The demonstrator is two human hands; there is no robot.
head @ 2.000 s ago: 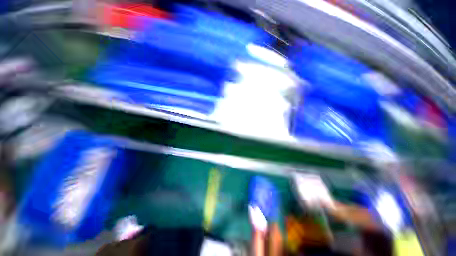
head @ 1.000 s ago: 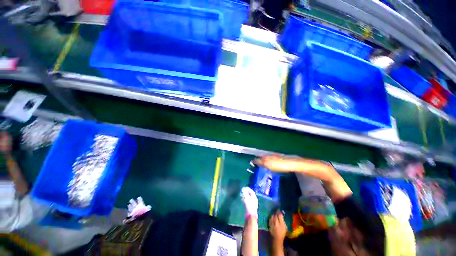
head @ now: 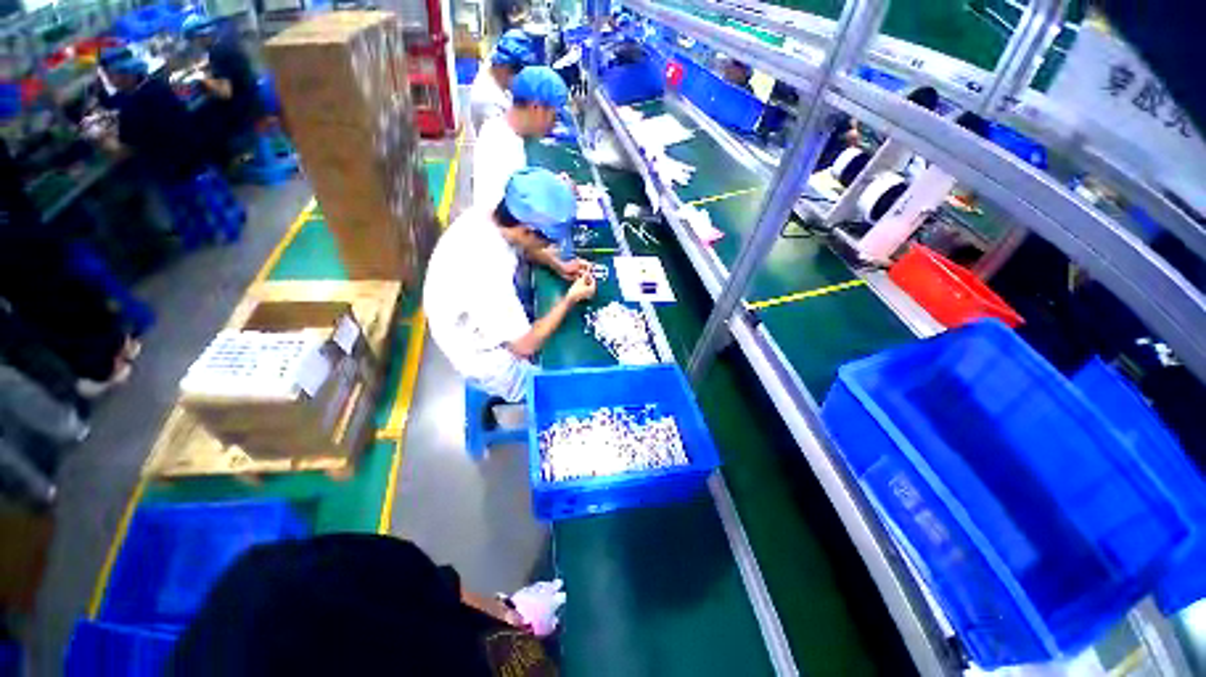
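My left hand (head: 538, 606), in a white and pinkish glove, is small and low at the bench's near edge, beside my dark sleeve. Its fingers are too unclear to tell whether it holds anything. My right hand is not in view. A large blue tote (head: 615, 496) stands farther along on the green bench (head: 648, 575), apart from my hand. It holds a bulk of small white and dark stick parts (head: 615, 444). More loose parts (head: 622, 327) lie heaped beyond the tote, near a white sheet (head: 644, 280).
A person in a blue cap (head: 540, 202) sits beyond the tote, hands together at a small part; others sit farther back. An empty blue tote (head: 913, 509) and a red bin (head: 952, 286) are on the right shelf. Cartons (head: 337, 146) stand on the left floor.
The view has swung left along the line. The bench area with my right hand and the small blue tray has left the picture. The seated people, floor and cartons have come in.
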